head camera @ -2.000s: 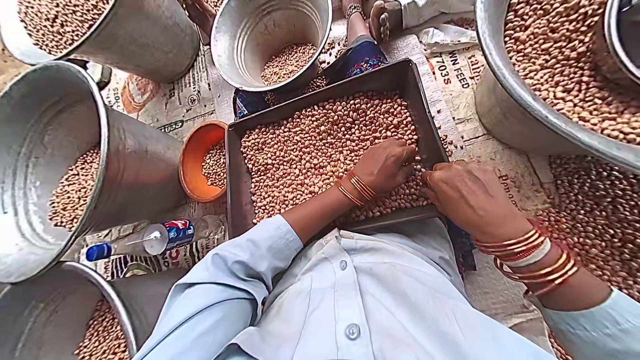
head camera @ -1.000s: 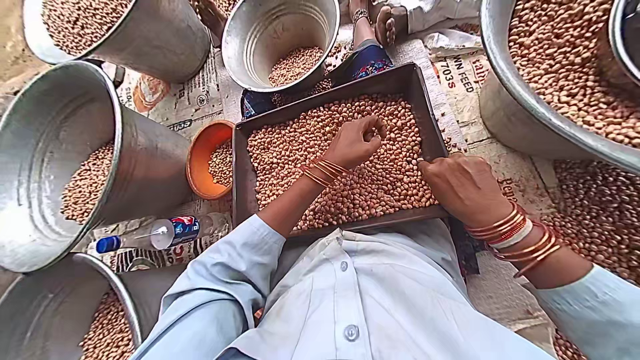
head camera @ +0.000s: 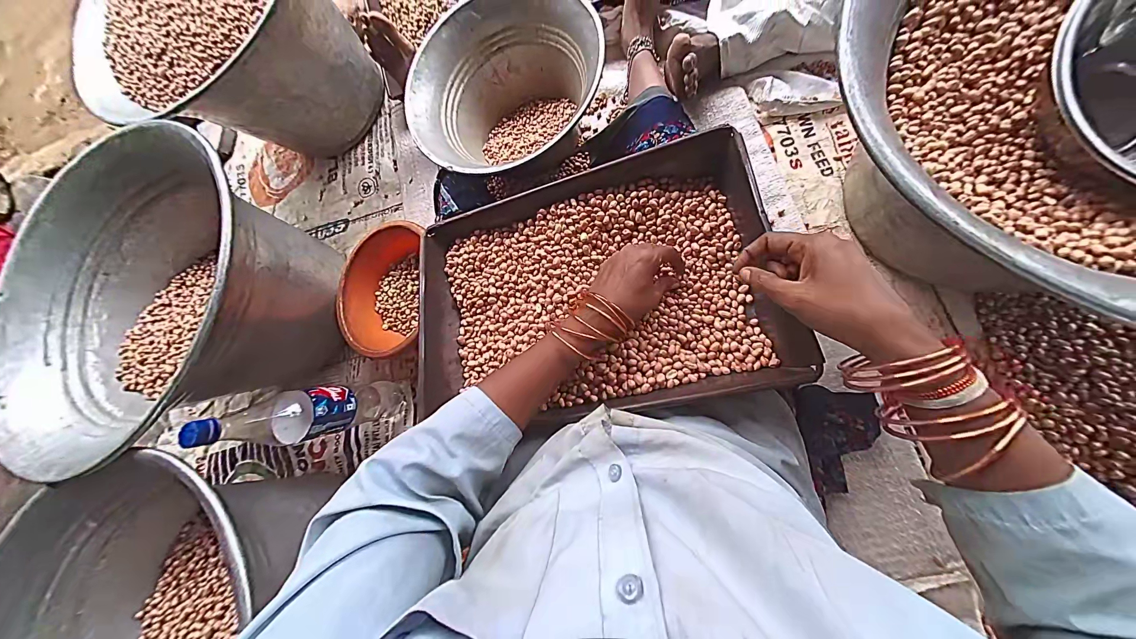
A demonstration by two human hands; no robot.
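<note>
A dark rectangular metal tray (head camera: 435, 328) lies across my lap, its bottom covered with pinkish-brown nuts or beans (head camera: 550, 257). My left hand (head camera: 641, 280) is over the middle right of the heap, fingers curled down at the nuts; whether it pinches one is hidden. At the tray's right wall is my right hand (head camera: 790, 271), thumb and index finger close together above the edge of the heap. Its other fingers are curled, and I cannot tell if something small is between them. Bangles circle both wrists.
Metal buckets (head camera: 284, 293) with nuts stand on the left, another bucket (head camera: 506, 84) beyond the tray. An orange bowl (head camera: 355, 293) touches the tray's left side, near a plastic bottle (head camera: 293, 415). At right are a large metal tub (head camera: 923, 240) and darker nuts (head camera: 1056, 382). Another person's foot (head camera: 692, 67) is beyond.
My left hand, raised over the nuts one second ago, is lower and further right over them. My right hand has shifted from the tray's right rim to just inside it.
</note>
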